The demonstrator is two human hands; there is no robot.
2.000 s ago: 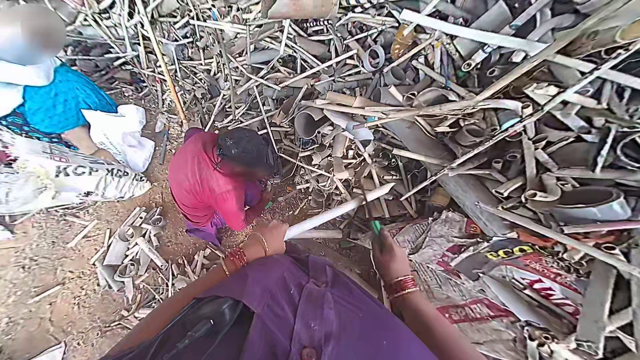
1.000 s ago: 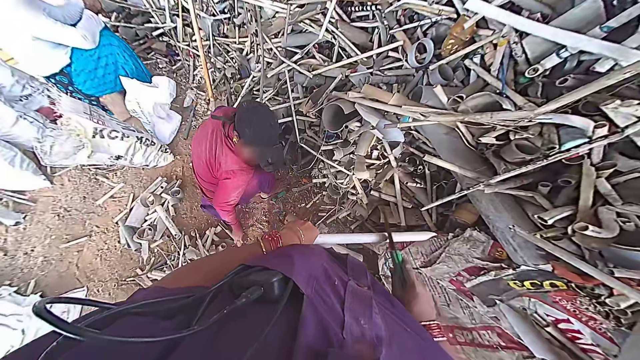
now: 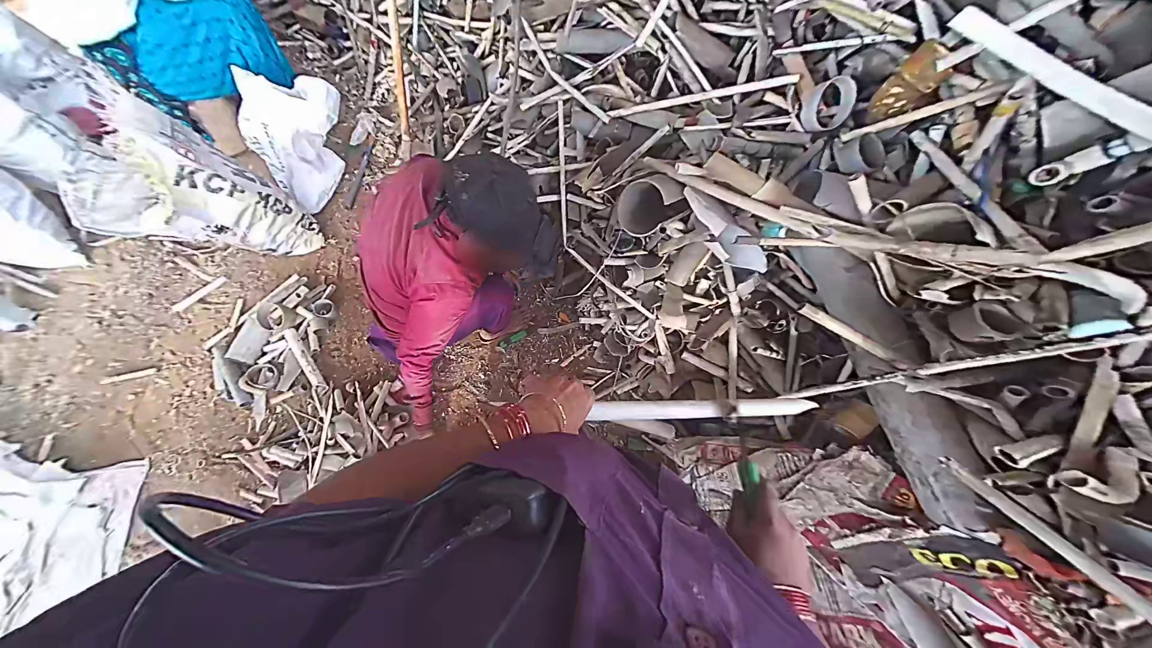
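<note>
My left hand point(image 3: 556, 401), with bangles at the wrist, is closed around the left end of a white plastic pipe piece point(image 3: 666, 410). The piece lies nearly level in front of my purple shirt, its pointed end to the right. Below its right half, my right hand point(image 3: 765, 531) grips a tool with a green handle point(image 3: 749, 475). A thin dark blade point(image 3: 740, 430) rises from the handle to the white piece; it is blurred, so its exact kind and whether it touches the piece cannot be told.
A crouching person in a pink shirt point(image 3: 405, 261) is just ahead, beside a small heap of pipe offcuts point(image 3: 270, 351). Scrap pipes point(image 3: 900, 342) fill the right side. Printed sacks point(image 3: 954, 576) lie at lower right; white sacks point(image 3: 153, 180) and another person's blue garment point(image 3: 202, 49) are upper left.
The white piece has swung from a slant to nearly level. My right hand, with the tool, has moved lower relative to it. The crouching person's arm now reaches down to the offcuts. The view has shifted.
</note>
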